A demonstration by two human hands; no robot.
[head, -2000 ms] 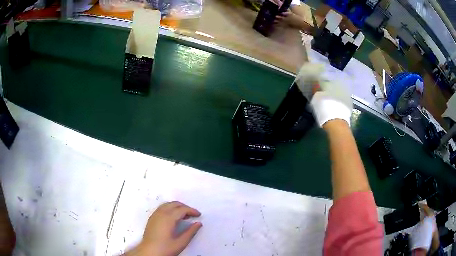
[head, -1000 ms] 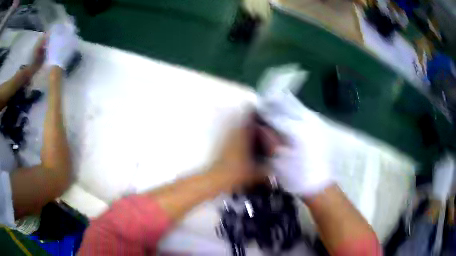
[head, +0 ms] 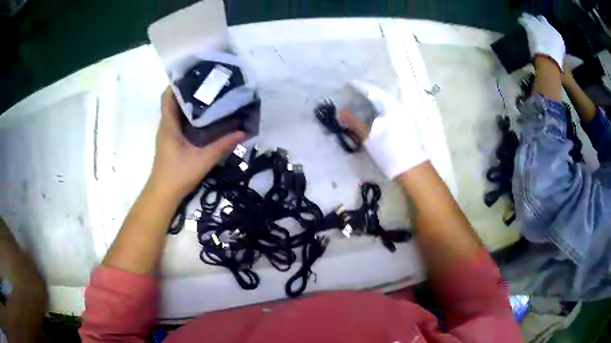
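Note:
My bare left hand (head: pixel 185 153) holds a black gift box (head: pixel 231 124) with its pale lid (head: pixel 191 30) up. Inside it a dark round device top (head: pixel 231 75) shows, with a white label (head: pixel 212 85) on it and whitish wrap around it. My right hand (head: pixel 388 127), in a white glove, holds a coiled black charging cable (head: pixel 333 124) above the bench, to the right of the box. A heap of black coiled cables (head: pixel 261 214) with small metal plugs lies on the white bench between my arms.
The scuffed white bench (head: pixel 53 161) meets the green conveyor belt (head: pixel 74 40) at the back. Another worker's gloved hand (head: pixel 544 40) touches a black box at the right, near more cables (head: pixel 502 161). Another person's arm (head: pixel 21 288) shows at lower left.
The view has swung to the cable heap. My hands, blurred together before, are now apart, the left around the open box and the right on a cable.

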